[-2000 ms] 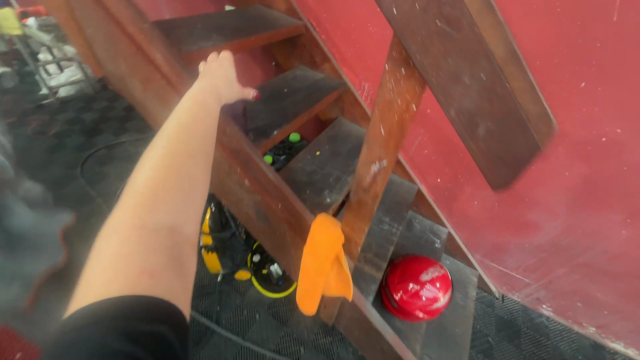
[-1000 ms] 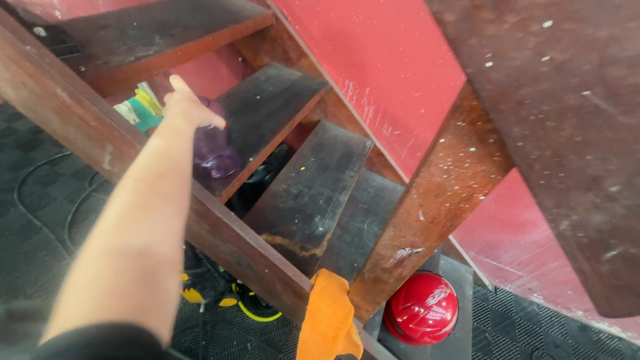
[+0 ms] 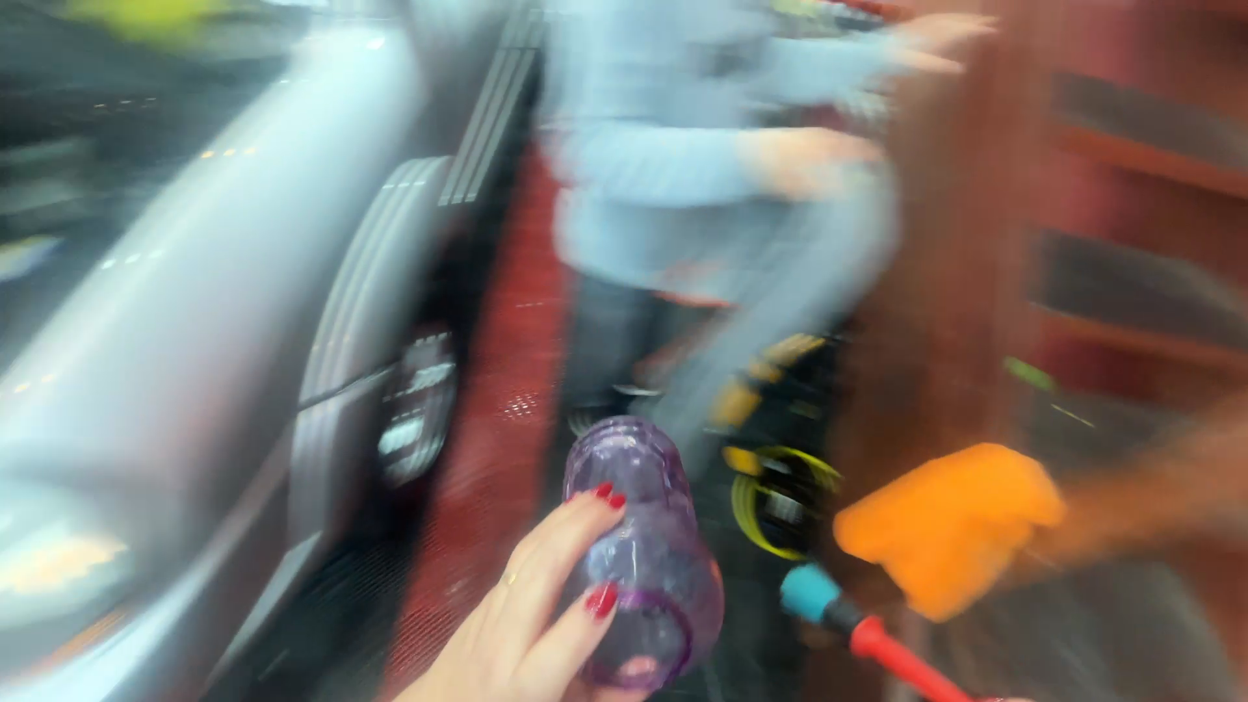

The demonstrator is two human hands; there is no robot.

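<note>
My left hand [image 3: 546, 585], with red nails and a thin ring, grips a translucent purple vase-like container [image 3: 629, 546] at the bottom centre. A tool with a red handle [image 3: 902, 658] and a teal end [image 3: 809, 592] slants up from the lower right. Only a sliver of my right hand [image 3: 1006, 699] shows at the handle's lower end, on the bottom edge of the view. An orange cloth [image 3: 951, 526] hangs over the wooden stair rail, above and right of the tool. Motion blurs much of the view.
A silver car [image 3: 224, 244] stands along the left, beside a red floor strip [image 3: 468, 546]. A person in a light blue top [image 3: 653, 166] is ahead, near the brown wooden staircase [image 3: 936, 253] on the right. Black and yellow equipment with a yellow-edged round part [image 3: 785, 502] lies beside the stairs.
My left hand has left the stairs, where it was reaching near a purple object, and now holds the purple container low in view. The red-handled tool has come into sight. The view has swung left.
</note>
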